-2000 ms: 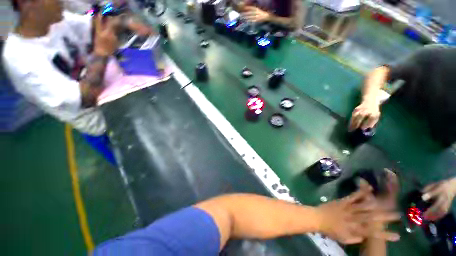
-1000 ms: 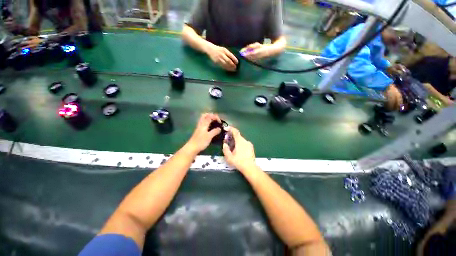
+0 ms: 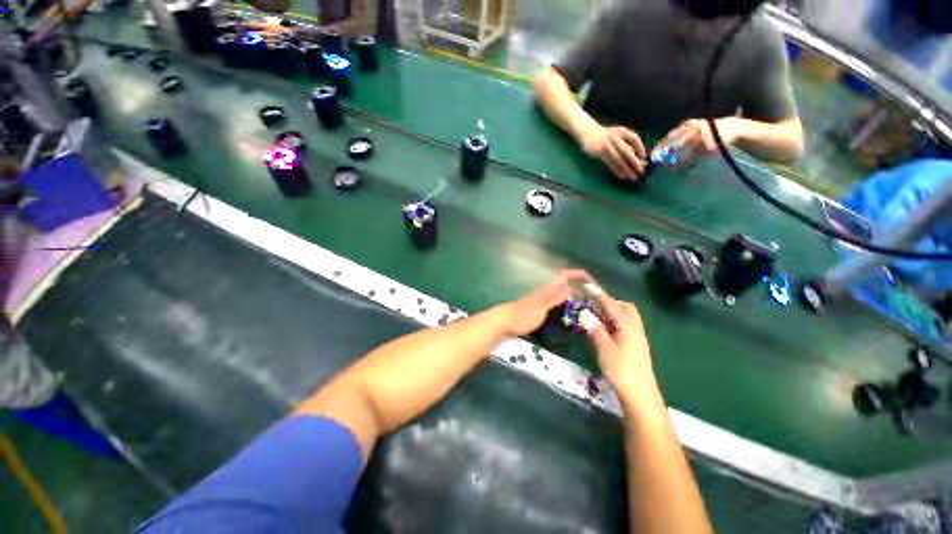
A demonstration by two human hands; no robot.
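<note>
My left hand and my right hand meet over the green belt, just beyond the white rail. Between them is a partly assembled unit, dark with a small bluish-white board on top. Both hands hold it. White cots cover fingertips of my right hand. Fingers hide much of the unit. A housing with a board and a thin pale wire stands upright to the left. A ring cover lies beyond my hands.
A unit glowing pink stands further left among ring covers. Another housing stands behind. Housings and a blue-lit board lie right. A person works opposite. A black cable hangs at right. Dark pads dot the rail.
The view has turned left, so the belt items appear further right. My hands remain together; the unit between them now shows its board on top.
</note>
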